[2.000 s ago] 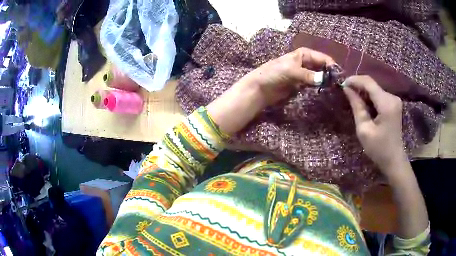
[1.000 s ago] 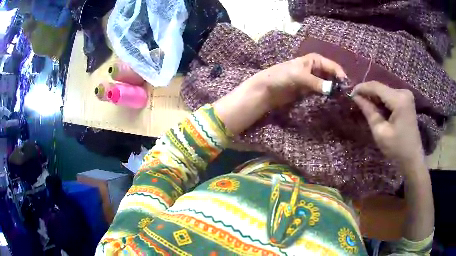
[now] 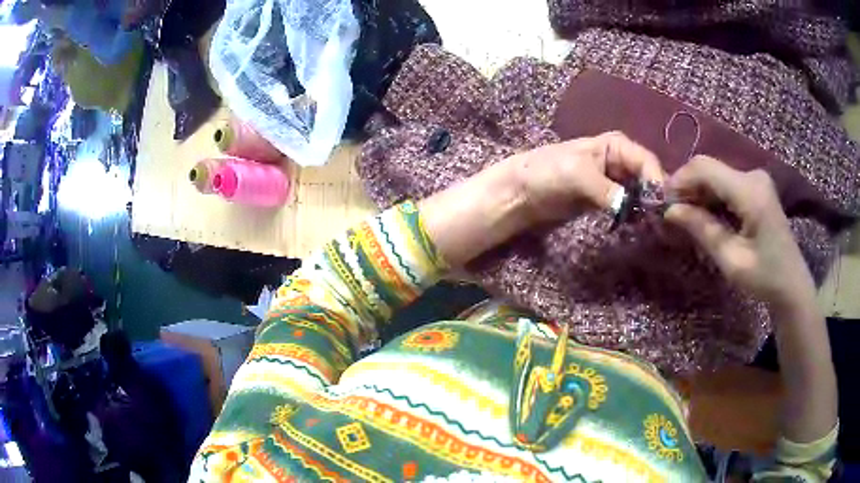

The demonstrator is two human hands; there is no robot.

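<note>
A purple-brown flecked tweed coat (image 3: 603, 283) lies over the table and against my body, with smooth maroon lining (image 3: 613, 108) beyond my hands. My left hand (image 3: 575, 184) pinches a fold of the coat with a small dark button (image 3: 622, 209) at the thumb; a white cover shows on that thumb. My right hand (image 3: 731, 212) has its fingertips together at the same fold, close to the left fingertips. A needle there is too small to make out. A pale thread (image 3: 681, 127) loops over the lining above my right fingers. Another dark button (image 3: 438, 141) sits on the tweed at left.
A translucent plastic bag (image 3: 325, 104) lies on the pale table (image 3: 170, 208) at the left, by black material (image 3: 391, 47). A bright pink thread cone (image 3: 255, 182) and duller cones lie below it. Boxes (image 3: 203, 340) and dark things stand beyond the table's left edge.
My right fingertips have closed in on the fold by my left hand. The thread has gone from a nearly straight line to a loose loop. The view has shifted slightly.
</note>
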